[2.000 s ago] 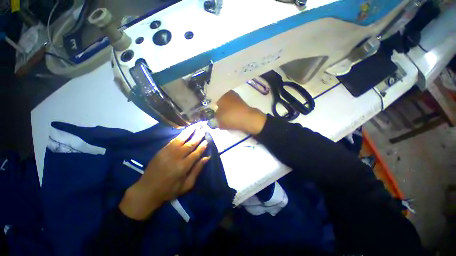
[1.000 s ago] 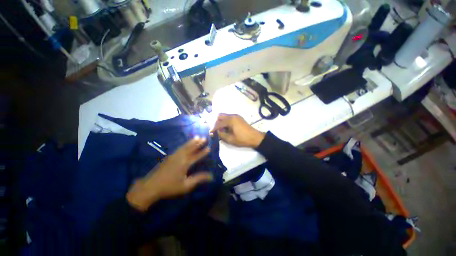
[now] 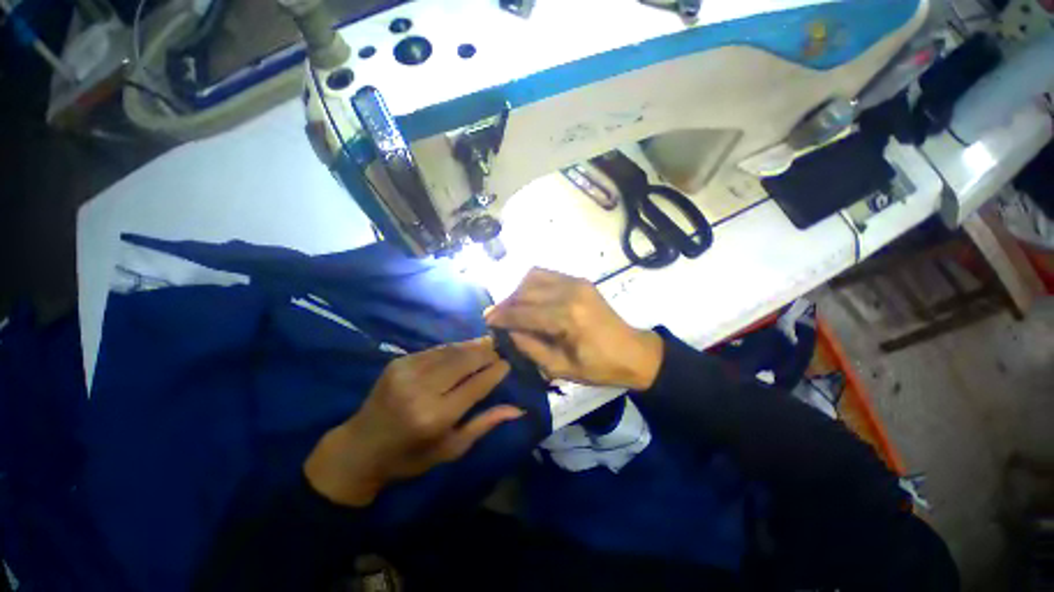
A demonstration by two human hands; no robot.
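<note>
A navy garment piece (image 3: 173,370) is spread left of the needle and hangs over my lap. It has a white strip (image 3: 173,275) at its far left edge and a thin white line (image 3: 329,315) in the panel. My right hand (image 3: 572,330) pinches the garment's dark edge just in front of the needle area. My left hand (image 3: 422,416) lies on the cloth, its fingertips at the same edge, touching or nearly touching the right hand. The presser foot area (image 3: 476,245) is in bright lamp glow, so its detail is hidden.
The white sewing machine (image 3: 624,104) with a blue stripe spans the top. Black-handled shears (image 3: 665,226) and small snips (image 3: 592,183) lie under its arm. A black flat pad (image 3: 826,179) is at the right. An orange crate (image 3: 861,399) with navy pieces stands below right.
Both hands have moved from the needle toward me and now meet at the cloth's edge. The left hand, lifted and blurred one second ago, is back on the cloth. The camera view has shifted.
</note>
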